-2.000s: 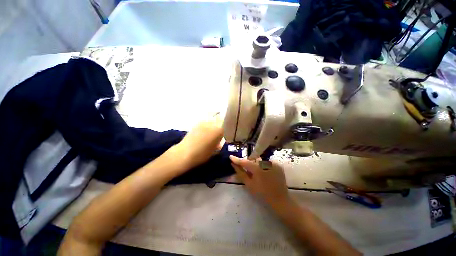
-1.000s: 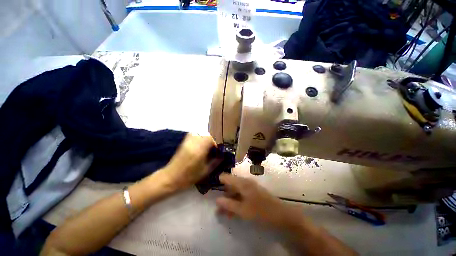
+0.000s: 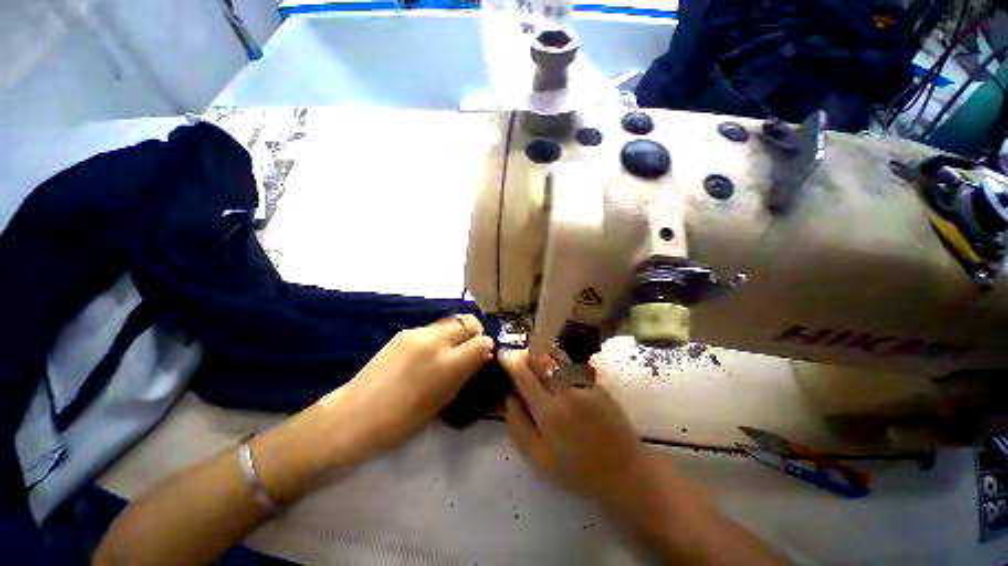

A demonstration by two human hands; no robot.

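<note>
A dark navy garment point(image 3: 321, 337) with white areas lies to the left of the sewing machine point(image 3: 707, 243). A narrow dark end of it reaches the presser foot point(image 3: 512, 332). My left hand point(image 3: 437, 359) rests on this dark cloth just left of the foot, fingertips pinching it. My right hand point(image 3: 564, 415) is in front of the foot, its fingertips on the cloth's edge by the needle. The needle point and the seam are hidden by the fingers and the machine head.
Thread snips point(image 3: 812, 462) with red-blue handles lie on the front right of the bed. A light-blue trough point(image 3: 365, 61) stands behind the table. Dark cloth point(image 3: 774, 61) is heaped behind the machine. A white label hangs behind the head's top post.
The dark end was bunched away in front of the foot a second ago; now it lies at the foot. My right hand has moved up to the needle area. The view has shifted slightly.
</note>
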